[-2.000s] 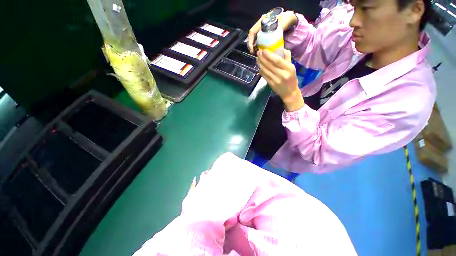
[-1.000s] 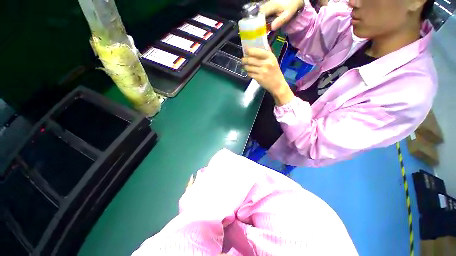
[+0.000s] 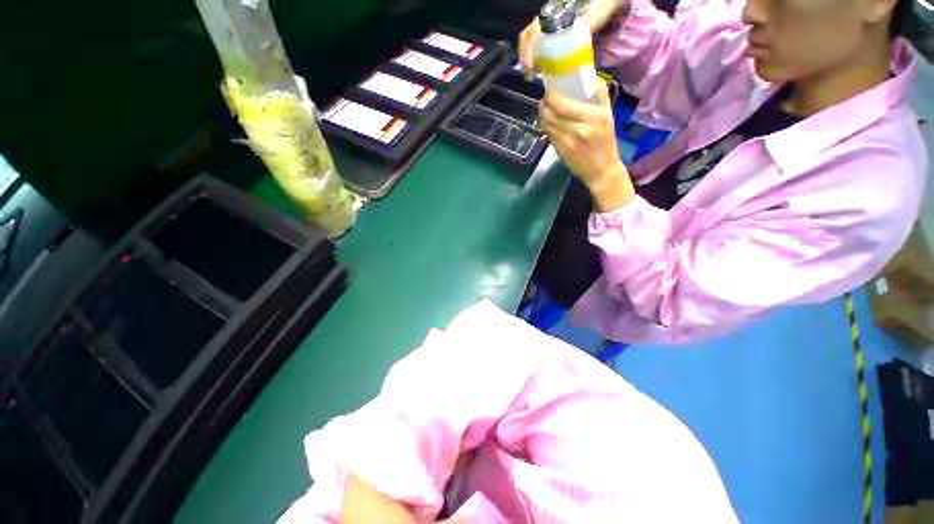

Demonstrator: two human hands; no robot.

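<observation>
My pink sleeve (image 3: 574,409) fills the lower middle. A small patch of bare skin, seemingly my right hand or wrist (image 3: 371,504), shows at its cuff by the bottom edge. Its fingers are hidden, so its hold cannot be told. My left hand is not in view. Nearest me at left is a stack of black trays (image 3: 195,374) on the green bench (image 3: 410,241). Glossy black rectangles (image 3: 220,251) lie in its slots, with small red marks at some far ends.
A person in a pink smock (image 3: 758,220) at right holds a whitish bottle with a yellow band (image 3: 566,61). A slanted pole with yellow wrapping (image 3: 297,154) stands beside the trays. Beyond are white-faced units (image 3: 364,120) and a smaller black tray (image 3: 497,131). Boxes stand on the blue floor (image 3: 737,409).
My sleeve's cuff has shifted left and down; bare skin now shows at the bottom. The fingertip-like sliver beside the sleeve is gone. The neighbour's bottle has tilted and moved. The view has shifted slightly.
</observation>
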